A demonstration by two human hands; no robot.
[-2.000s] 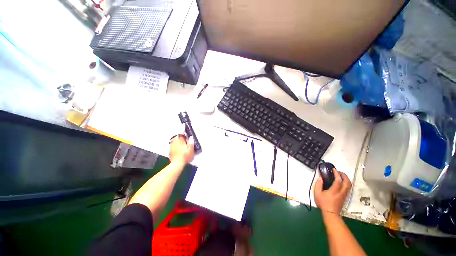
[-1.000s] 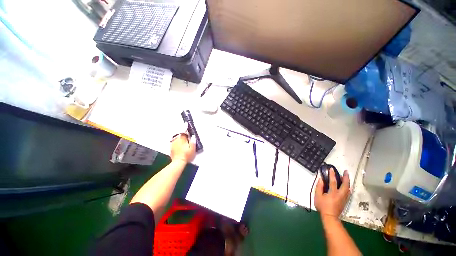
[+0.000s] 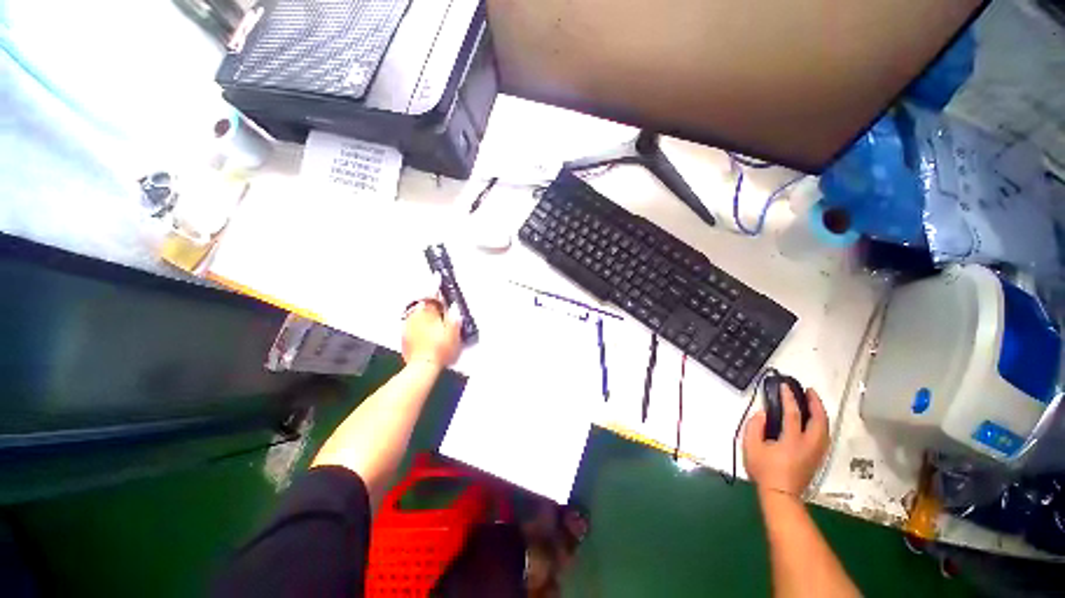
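My right hand (image 3: 788, 450) rests over a small black computer mouse (image 3: 780, 403) at the right of the desk, fingers on its top. My left hand (image 3: 432, 332) is on a short black torch (image 3: 452, 292) lying on the white desk, its fingers at the torch's lower end; the torch is not lit. A long black keyboard (image 3: 658, 278) lies slanted between the hands. A large monitor (image 3: 724, 70) stands behind it on a black V-shaped stand (image 3: 670, 175); its screen shows no readable content.
A black printer (image 3: 362, 88) stands at the back left, a printed sheet (image 3: 350, 166) before it. A white label printer (image 3: 952, 362) and blue bags (image 3: 876, 175) are at right. Thin dark pens (image 3: 649, 376) and a white sheet (image 3: 520, 435) lie near the front edge. A red stool (image 3: 426, 537) is below.
The view has shifted slightly. Both hands stay in place on the torch and the mouse; the right fingers have shifted a little over the mouse.
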